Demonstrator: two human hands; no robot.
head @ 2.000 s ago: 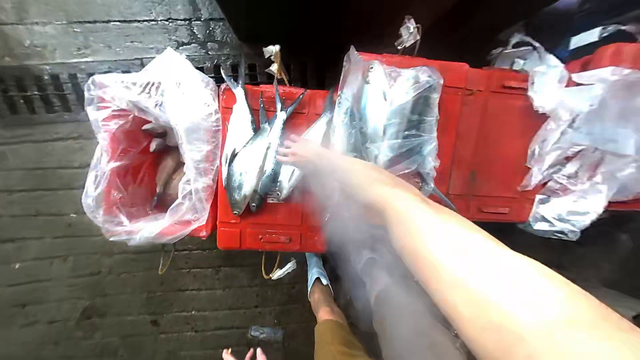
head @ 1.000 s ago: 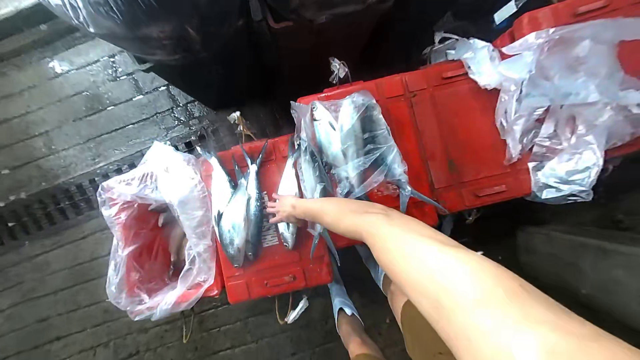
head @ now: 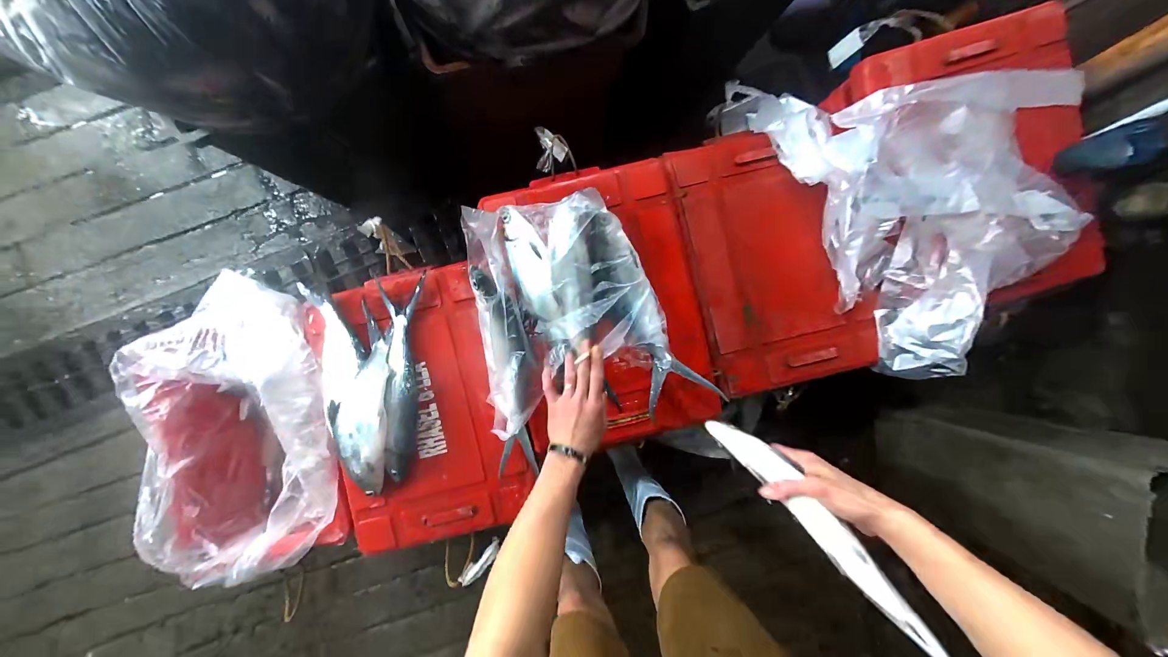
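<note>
My right hand (head: 826, 488) grips a long silver fish (head: 858, 561) near its upper part, to the right of my legs; the fish hangs slanted. My left hand (head: 577, 401), with a dark band at the wrist, lies with straight fingers on the lower edge of a clear plastic bag (head: 584, 274). Several fish are inside the bag, with some forked tails sticking out at the bottom. Left of the bag, loose silver fish (head: 365, 429) lie side by side on a red plastic box lid (head: 456, 392), tails up.
An open red tub lined with clear plastic (head: 306, 493) stands at far left. To the right, more red boxes (head: 757, 265) carry crumpled plastic bags (head: 949, 201). Black plastic (head: 228, 55) lies beyond. The paved floor (head: 91, 511) looks wet; a floor grate runs behind the tub.
My right hand was reaching to a fish beside the bag; it has moved right, now with a fish in it, and that spot on the lid is bare. My left hand has appeared at the bag.
</note>
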